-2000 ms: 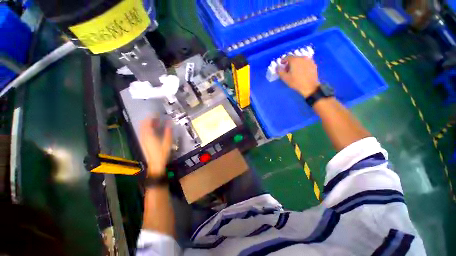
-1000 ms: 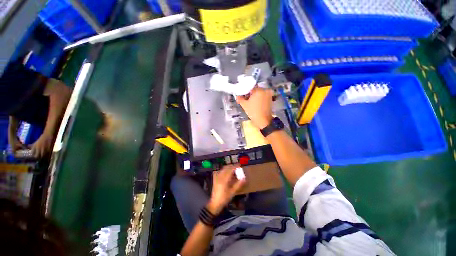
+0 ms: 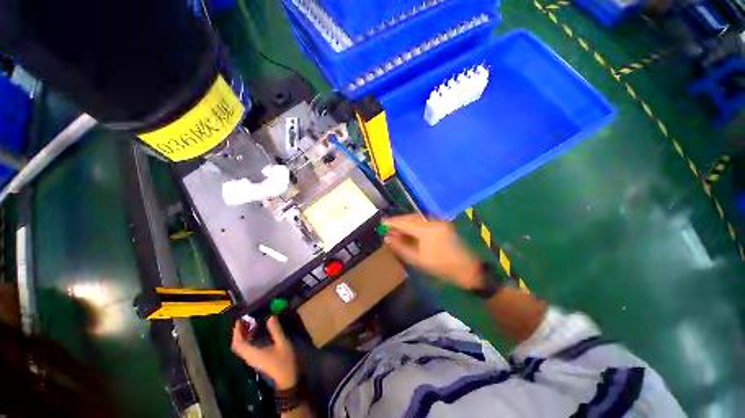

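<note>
My right hand point(image 3: 433, 251) is at the right green button point(image 3: 381, 230) of the black front panel, fingertips on or beside it. My left hand point(image 3: 268, 349) is at the panel's left end, fingers apart, just below the left green button point(image 3: 279, 305). No part shows in either hand. One white part point(image 3: 345, 291) lies on the cardboard flap point(image 3: 327, 315). White lumpy wrapping point(image 3: 257, 186) surrounds the ram under the black machine head point(image 3: 122, 57). The fixture point(image 3: 296, 224) sits on the grey bed point(image 3: 237, 237); whether it holds a part I cannot tell.
A row of white parts point(image 3: 457, 94) stands in the large blue tray point(image 3: 506, 155) at the right. Stacked blue trays point(image 3: 408, 49) are behind it. Yellow-black posts point(image 3: 376, 143) point(image 3: 192, 303) flank the bed. A pale yellow pad point(image 3: 341, 214) and a white stick-like piece point(image 3: 274, 253) lie on it.
My right hand has left the fixture area for the right button. My left hand has let go of a white part, now on the flap, and moved left. The view has swung right.
</note>
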